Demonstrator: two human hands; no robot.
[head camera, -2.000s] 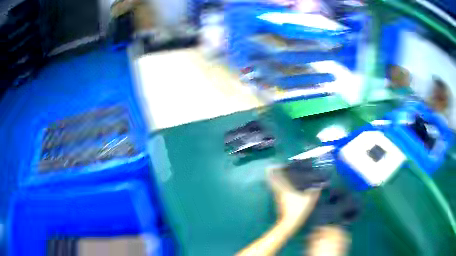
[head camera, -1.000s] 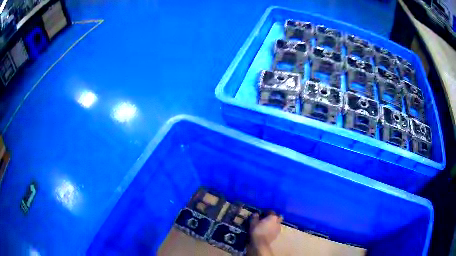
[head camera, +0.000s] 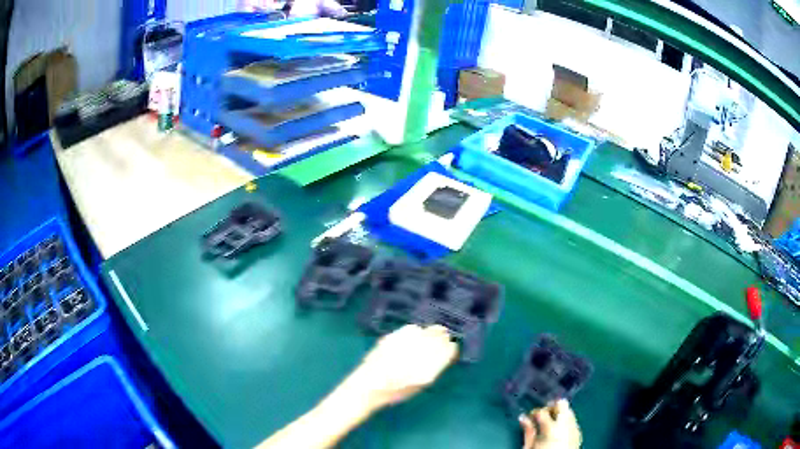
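Several black housings lie in a row on the green bench mat, with a cluster (head camera: 434, 298) in the middle and one (head camera: 335, 274) beside it. My left hand (head camera: 412, 358) is at the near edge of the cluster, its fingertips against a housing; the image is blurred and I cannot tell if it grips. My right hand (head camera: 553, 426) is at the bottom, its fingers closed on the near edge of a separate housing (head camera: 550, 373). Another housing (head camera: 242, 231) lies apart at the far left of the mat.
The black press fixture (head camera: 702, 373) with its red-tipped handle stands at the right. A white tray (head camera: 441, 209) on blue backing lies behind the housings, with a light-blue bin (head camera: 526, 158) beyond it. Blue crates (head camera: 79, 408) stand left of the bench.
The view has swung from the blue crates back to the bench. The hand that was at the housings inside a crate is no longer there; both hands are now over the mat.
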